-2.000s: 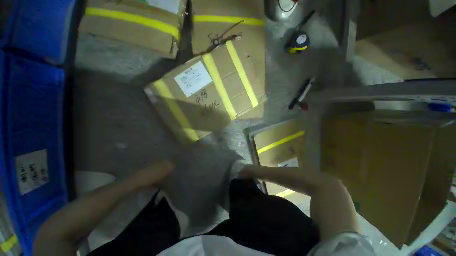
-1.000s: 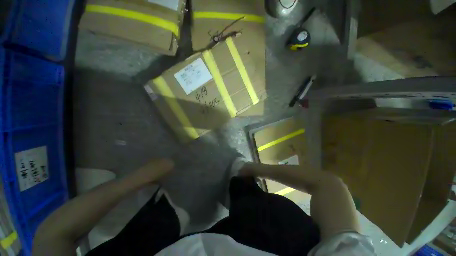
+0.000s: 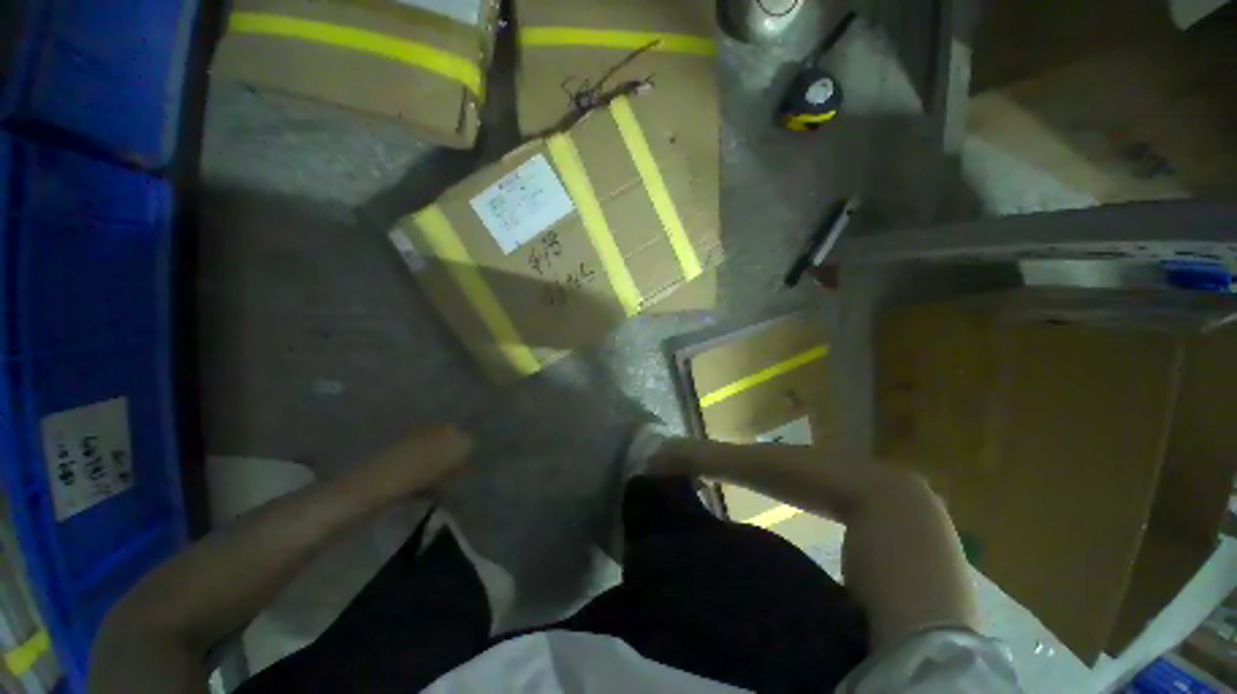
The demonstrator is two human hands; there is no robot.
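A brown carton with yellow tape bands, a white label and black handwriting (image 3: 577, 264) lies tilted on the grey floor in front of me, partly over another taped carton (image 3: 617, 75). My left hand (image 3: 441, 453) is at the end of my bent forearm, over my left knee area, and is dim and blurred. My right hand (image 3: 665, 458) is near my right knee. Its fingers cannot be made out. Neither hand touches the cartons, and nothing held can be seen in either.
Blue plastic bins (image 3: 98, 325) stand along the left. Another taped carton (image 3: 346, 61) lies at the upper left. A tape measure (image 3: 811, 100) and a thin dark stick (image 3: 822, 244) lie on the floor. A grey rack (image 3: 1058, 233) and a large brown box (image 3: 1031, 447) are at the right.
The floor cartons and tape measure sit very slightly higher in the picture. My hands and the things have not visibly moved otherwise.
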